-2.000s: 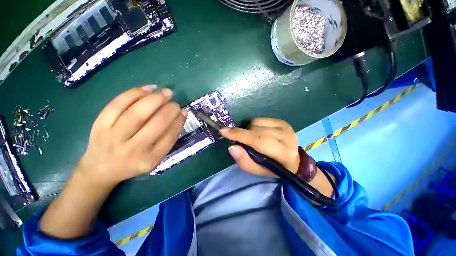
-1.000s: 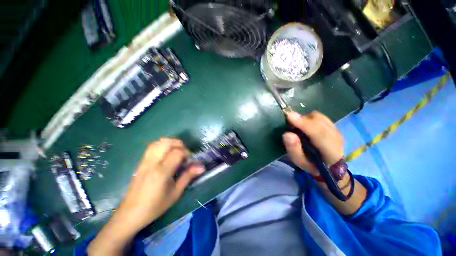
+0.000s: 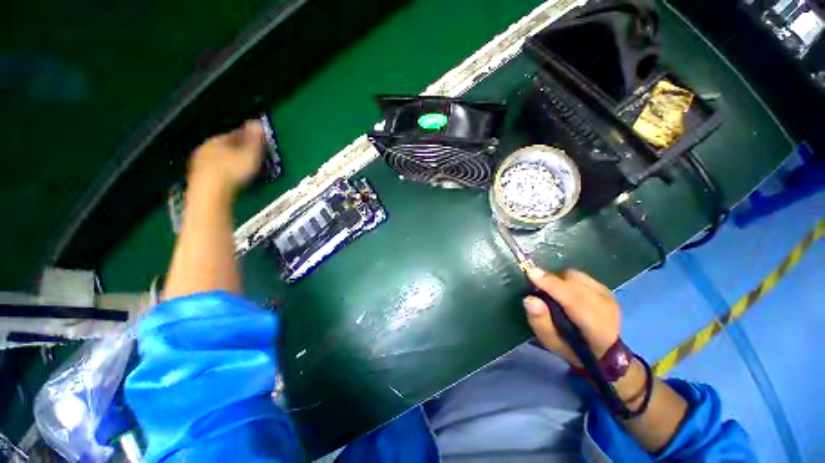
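Note:
My left hand (image 3: 226, 158) is stretched out over the green conveyor, blurred, its fingers against a dark phone assembly (image 3: 272, 152); whether it grips it I cannot tell. Part of another assembly (image 3: 175, 208) shows left of my wrist. My right hand (image 3: 579, 316) holds the black soldering iron (image 3: 563, 324). Its metal tip touches or overlaps the near rim of the round cup (image 3: 497, 201) of silver granules. A phone assembly (image 3: 330, 226) with pale stripes lies on the bench beside the white rail (image 3: 339, 166).
A black fan (image 3: 443, 145) with a green label stands left of the cup. A black iron stand with a yellow pad (image 3: 664, 114) and cables is at the right. A clear plastic bag (image 3: 77, 398) is at lower left. More assemblies (image 3: 801, 23) show at top right.
My left hand has left the board near my body and reached forward over the conveyor. That board no longer shows there. The iron has moved from the board to the cup. The view has shifted.

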